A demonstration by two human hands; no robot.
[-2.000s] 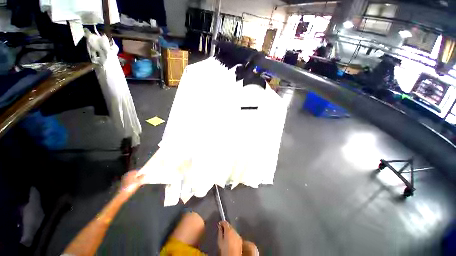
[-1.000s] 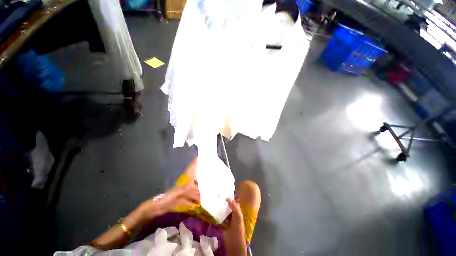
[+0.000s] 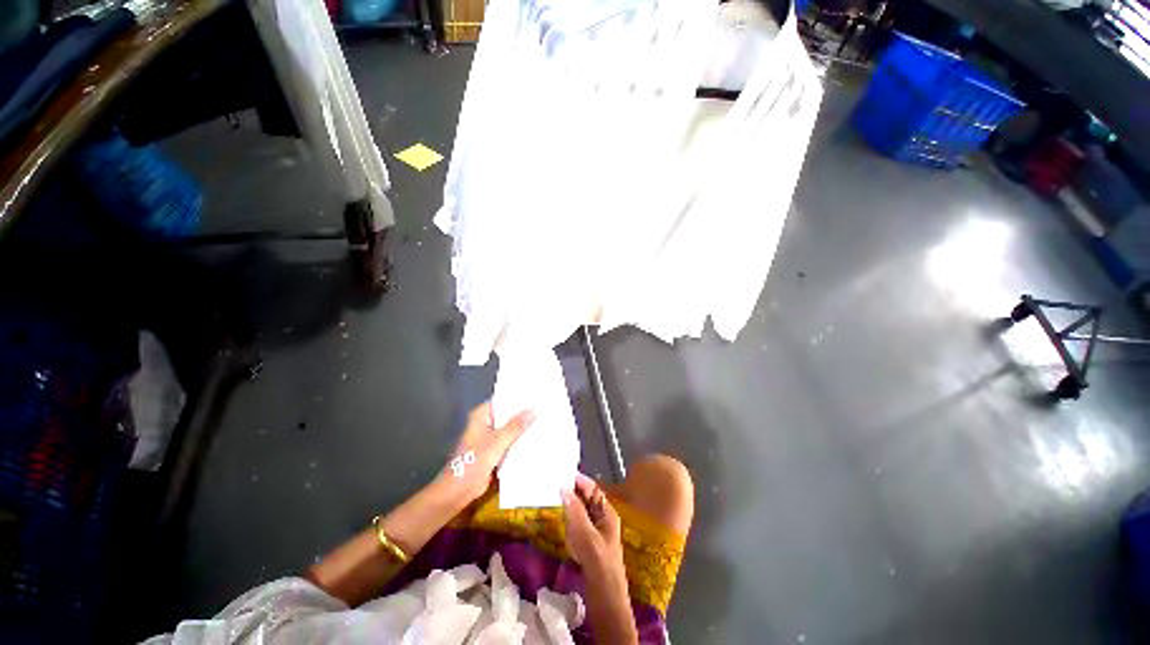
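White long-sleeved garments (image 3: 631, 189) hang packed together in front of me, with a small dark neck label near the top. One sleeve (image 3: 539, 428) comes down from the row to my lap, its flat cuff end squared and facing me. My left hand (image 3: 483, 451) grips the sleeve's left edge, thumb on top. My right hand (image 3: 590, 514) pinches the lower right corner of the cuff; a small dark item shows at its fingers, too unclear to name.
A pale rack base bar (image 3: 605, 410) runs below the garments to my knee. The brown worktable (image 3: 95, 95) and a hanging white garment (image 3: 331, 107) are at left. A blue crate (image 3: 933, 103) and a wheeled rack base (image 3: 1066, 343) stand at right. A yellow piece (image 3: 419, 156) lies on the floor.
My left hand has gone from the hanging garments to the sleeve over my lap, and my right hand from the base bar to the cuff. Since one second ago, the cuff has been straightened flat.
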